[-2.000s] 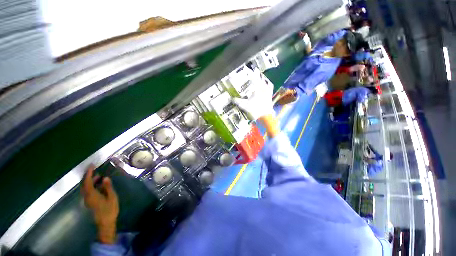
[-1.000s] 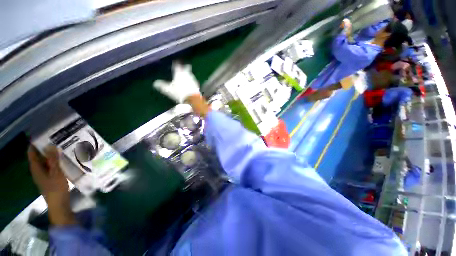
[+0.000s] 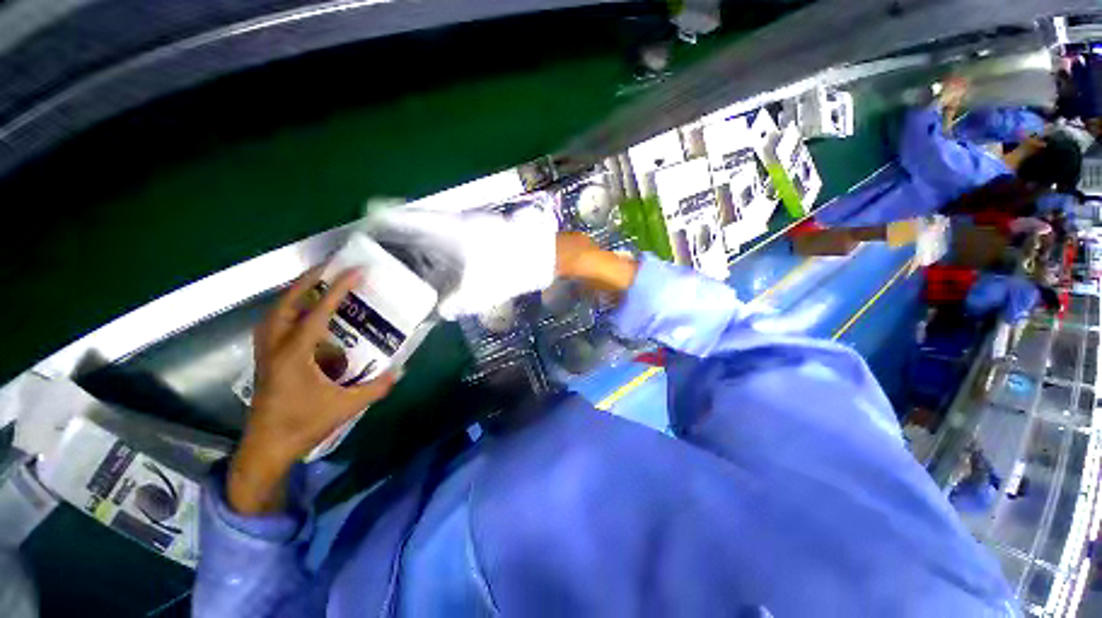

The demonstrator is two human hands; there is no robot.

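Observation:
My bare left hand [image 3: 302,374] holds a white retail box [image 3: 384,316] with a black band, thumb and fingers around its sides. My gloved right hand [image 3: 502,260] is at the far end of this box, blurred. A dark, shiny item, possibly a clear tray, shows between the glove and the box; the glove hides most of it. Clear blister trays [image 3: 499,316] with round items lie on the bench right of the box, partly behind my right arm. Filled cartons [image 3: 691,217] with lime-green edges stand in overlapping rows beyond my right hand.
More printed boxes [image 3: 139,493] lie at the lower left. The green conveyor belt [image 3: 242,169] runs beyond the pale guide rail [image 3: 181,302]. A person in a blue smock [image 3: 955,157] is at the line at upper right. Blue floor with yellow lines lies to the right.
My right hand has come back from over the belt to the box. My left hand has brought the box rightward, nearer the trays. The view has shifted, showing more boxes at lower left.

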